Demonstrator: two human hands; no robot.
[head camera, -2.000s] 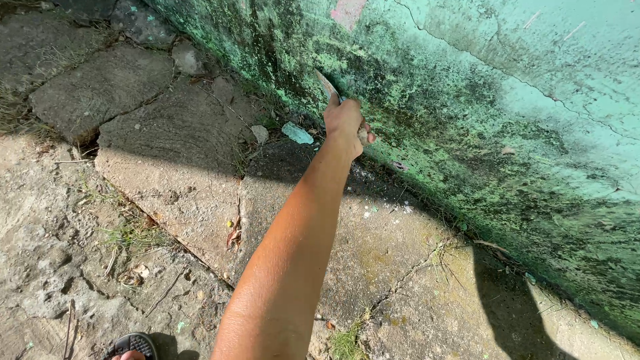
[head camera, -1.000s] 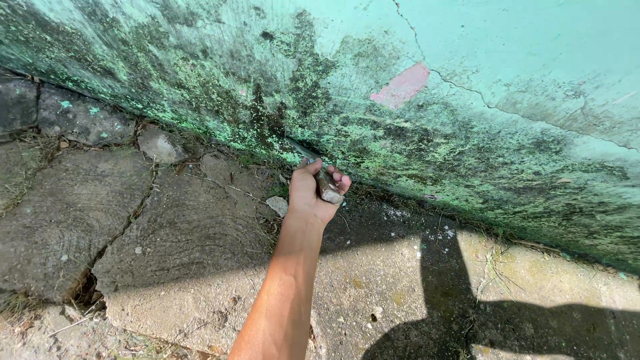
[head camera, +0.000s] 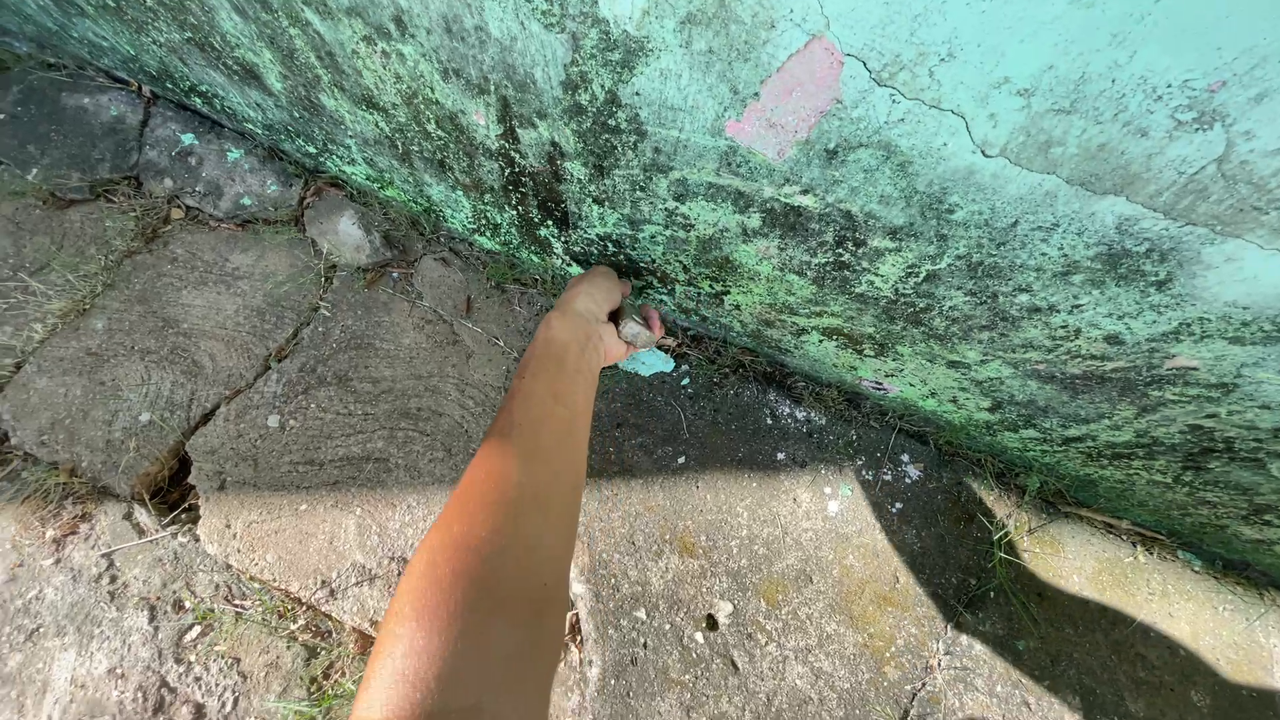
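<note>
Low at the foot of a green painted wall [head camera: 930, 230], my left hand [head camera: 600, 315] is closed around a handled tool [head camera: 635, 328]. Only the worn, pale butt of its handle shows, between the palm and the curled fingers; its far end is hidden by the hand and the dark base of the wall. Black stains and flaking paint cover the lower wall. A turquoise paint flake [head camera: 648, 362] lies on the concrete just below my hand. My right hand is out of view.
Cracked concrete slabs [head camera: 360, 390] run along the wall, with a small stone [head camera: 345, 230] by its foot at the left. Dry grass and debris line the joint. A pink bare patch [head camera: 790, 98] and a long crack mark the wall. A shadow falls across the lower right.
My left hand stays closed on the tool; the blade visible two seconds ago is now hidden. The view has shifted, showing more of the wall.
</note>
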